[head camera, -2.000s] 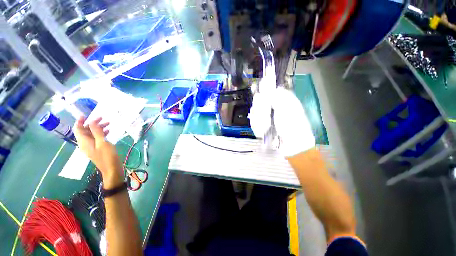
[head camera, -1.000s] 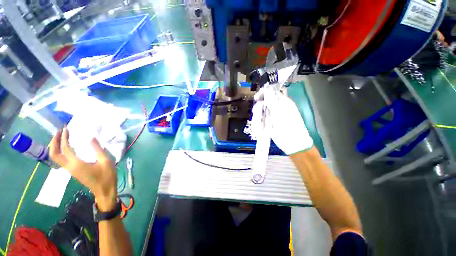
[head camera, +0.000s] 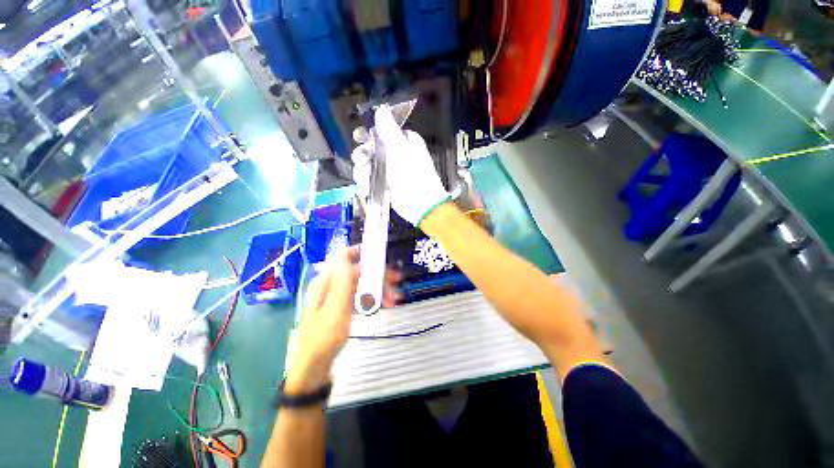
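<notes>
My right hand (head camera: 411, 178), in a white glove, is shut on the upper part of a long silver adjustable wrench (head camera: 373, 251) in front of the blue press (head camera: 366, 46). The wrench's jaw end is up at the press; its holed handle end points down. My bare left hand (head camera: 327, 306) is beside the lower handle, partly behind it; its fingers are blurred and I cannot tell whether they touch it. Small silvery terminals (head camera: 433, 255) lie on the dark press plate. A thin black wire (head camera: 402, 333) lies on the ribbed tray (head camera: 466, 343).
Blue parts bins (head camera: 267, 274) stand left of the press plate. Orange scissors (head camera: 222, 446), papers (head camera: 137, 320) and a dark blue can (head camera: 59, 384) are on the left. A red-and-blue flywheel (head camera: 521, 69) is at the press's right. A blue stool (head camera: 681, 187) stands on the floor at right.
My left hand has moved from the papers on the left to the wrench handle. My right hand with the wrench is now further left in view and the wrench is more upright. The view has shifted.
</notes>
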